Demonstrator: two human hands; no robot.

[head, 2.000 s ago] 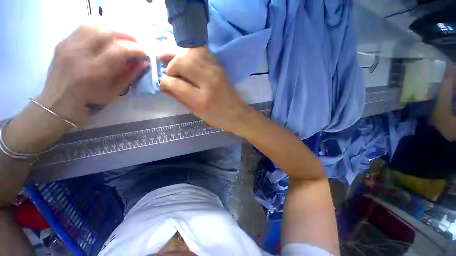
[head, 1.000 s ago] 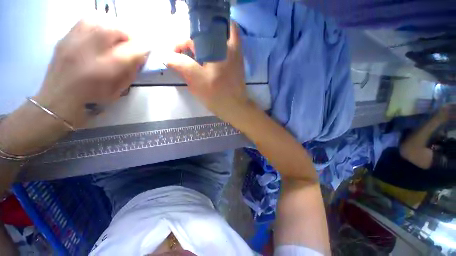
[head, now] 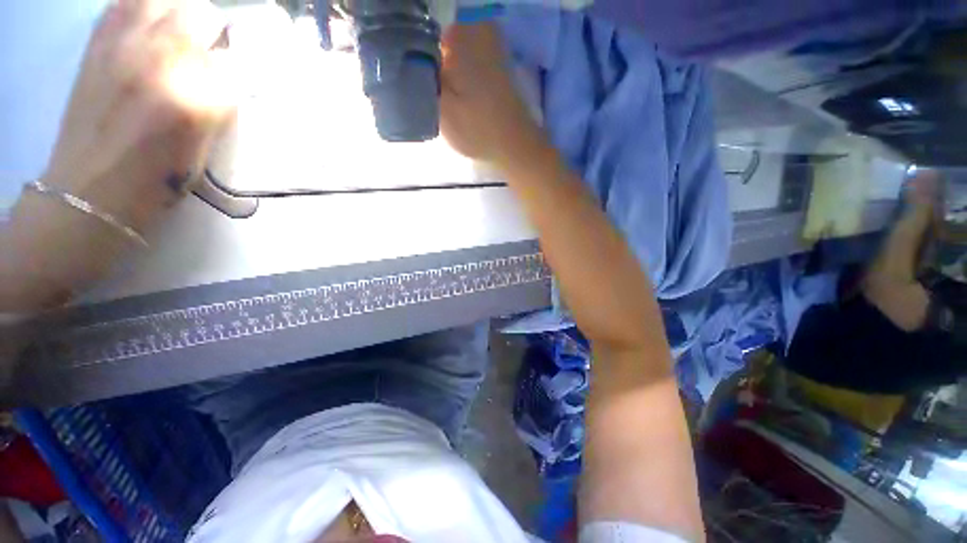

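Observation:
My left hand (head: 143,90) is at the upper left over the white machine bed plate (head: 350,170), washed out by glare; what its fingers hold cannot be seen. My right hand (head: 477,95) is right of the dark grey cylinder (head: 401,90), which hides its fingertips. The light-blue garment panel (head: 647,159) lies in folds to the right of my right hand and hangs over the table edge. Small metal parts of the sewing machine (head: 323,21) show at the top, partly lost in glare.
The grey ruler (head: 318,305) runs along the front edge. A blue lattice basket (head: 95,477) is at lower left. Blue piled work (head: 732,323) lies below the table at right. Purple cloth (head: 732,27) is at top right. A person's arm (head: 901,255) shows at far right.
My hands have moved apart and upward, away from the front edge. The light-blue piece between my fingers is no longer visible, and the bed plate's outline now shows. The view has shifted slightly.

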